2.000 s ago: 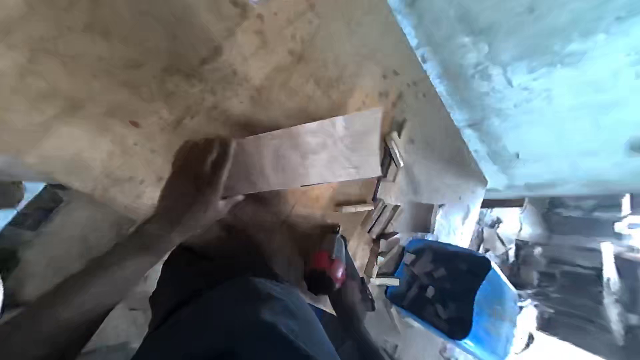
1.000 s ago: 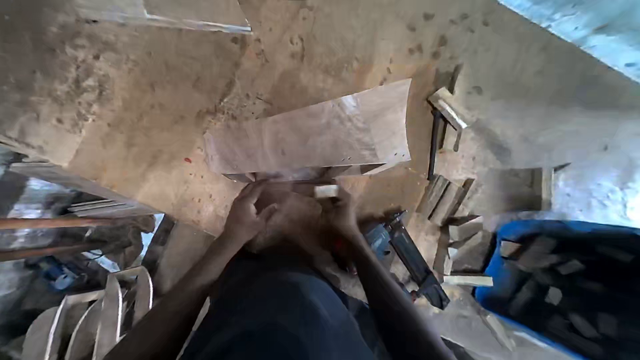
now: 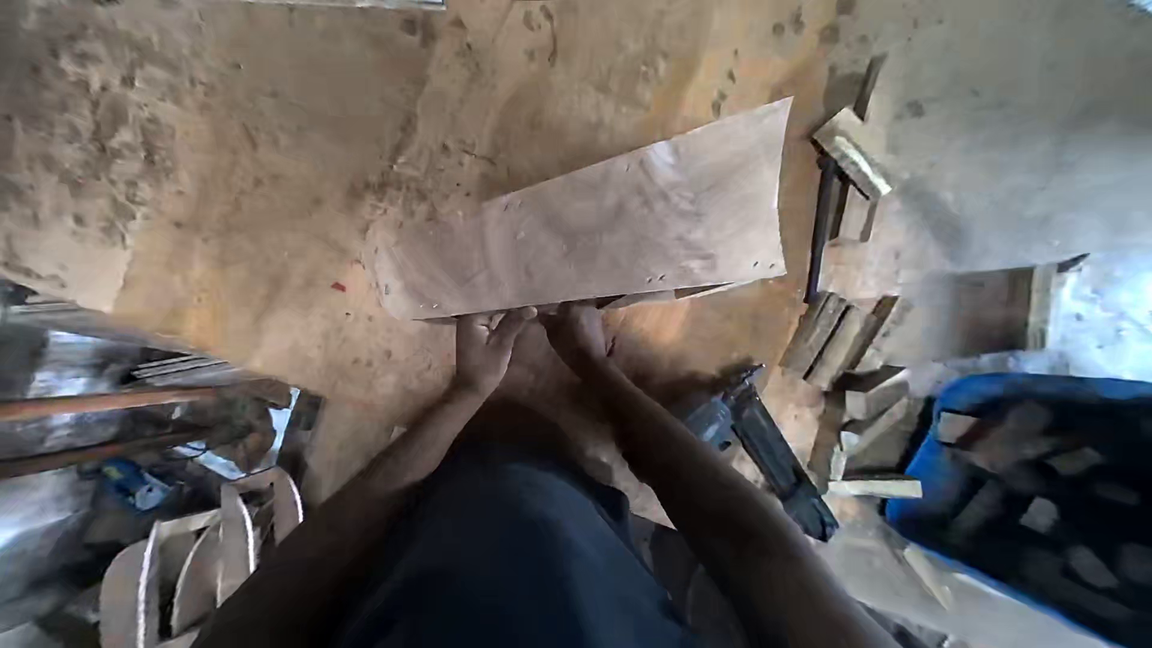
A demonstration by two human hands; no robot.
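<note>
A curved plywood panel (image 3: 594, 225) with small marks along its edges lies across the wooden worktop, frame pieces showing under its near edge. My left hand (image 3: 486, 346) is at that near edge, its fingertips partly hidden beneath the panel. Close beside it on the right, my right hand (image 3: 576, 333) reaches under the same edge, fingers mostly hidden. Whether either hand grips anything cannot be told. A dark nail gun (image 3: 774, 450) lies to the right of my right forearm.
Small wood blocks (image 3: 837, 342) lie in a group at the right, near a blue bin (image 3: 927, 468) holding wood offcuts. Another block (image 3: 850, 153) rests by a dark bar. Curved wooden frames (image 3: 198, 558) stand lower left, near a blue tool (image 3: 135, 483).
Two seconds ago my left hand held the panel's left end and my right was by a red and dark tool. Both hands are now at its near edge; the small pale block in my right hand is out of sight.
</note>
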